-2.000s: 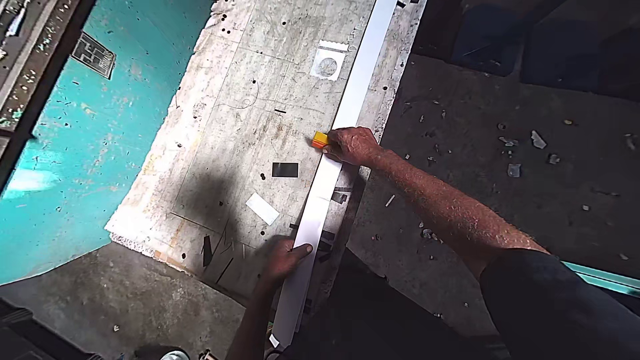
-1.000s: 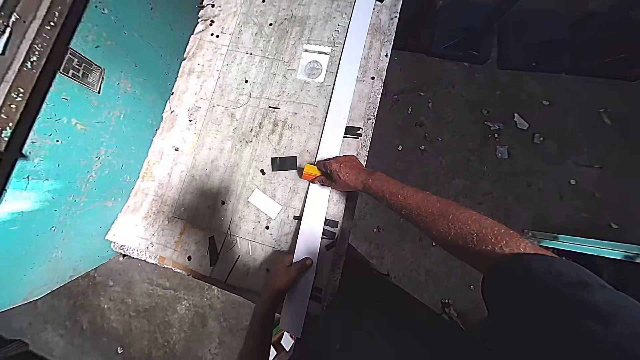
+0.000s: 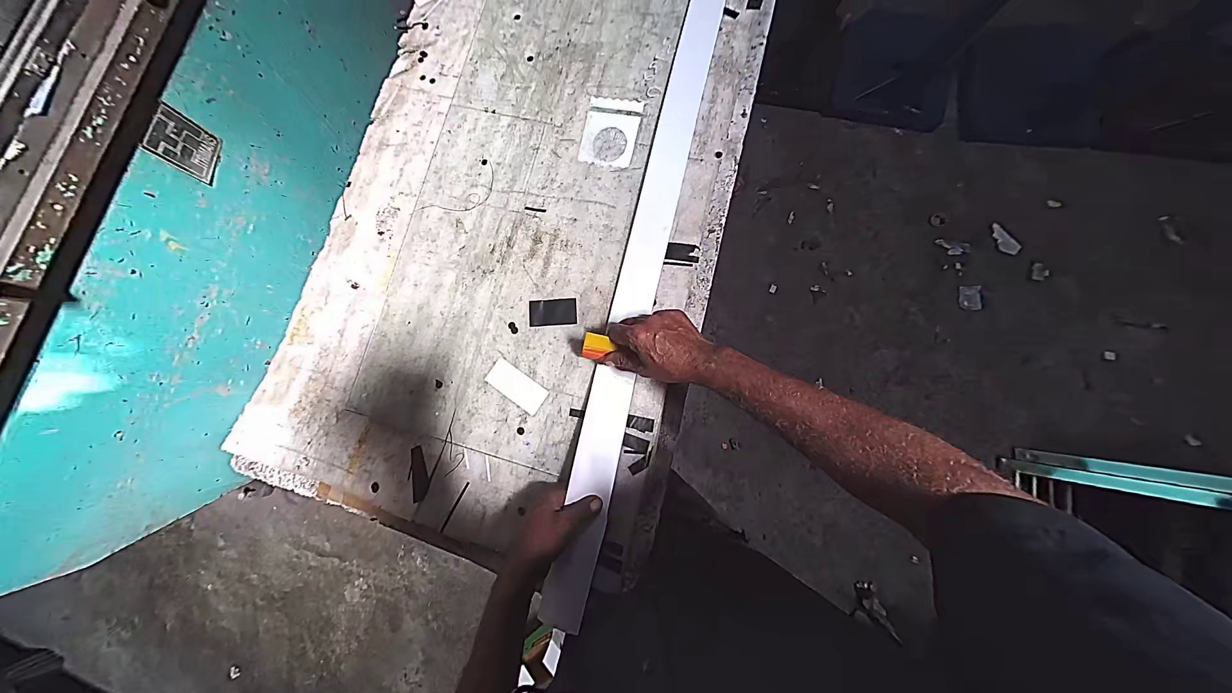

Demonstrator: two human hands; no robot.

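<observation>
A long white strip (image 3: pixel 656 202) runs along the worn wooden board, its near end jutting past the board's lower edge. My left hand (image 3: pixel 560 525) grips the strip near that end, with the thumb on its upper face. Higher up, my right hand (image 3: pixel 666 346) is closed around a small yellow and orange object (image 3: pixel 598 346), held across the strip; what kind of object it is cannot be told. Left of the strip lie a black rectangular piece (image 3: pixel 552 312) and a white rectangular piece (image 3: pixel 517 386).
A clear packet with a round item (image 3: pixel 611 132) lies left of the strip. Black scraps (image 3: pixel 637 433) are by its right edge. A turquoise metal surface (image 3: pixel 260 173) borders the board (image 3: pixel 404 318) at left. Debris (image 3: pixel 970 297) dots the dark floor at right.
My right hand, with the yellow and orange object, has moved down along the strip toward my left hand. The left hand still holds the strip near its end.
</observation>
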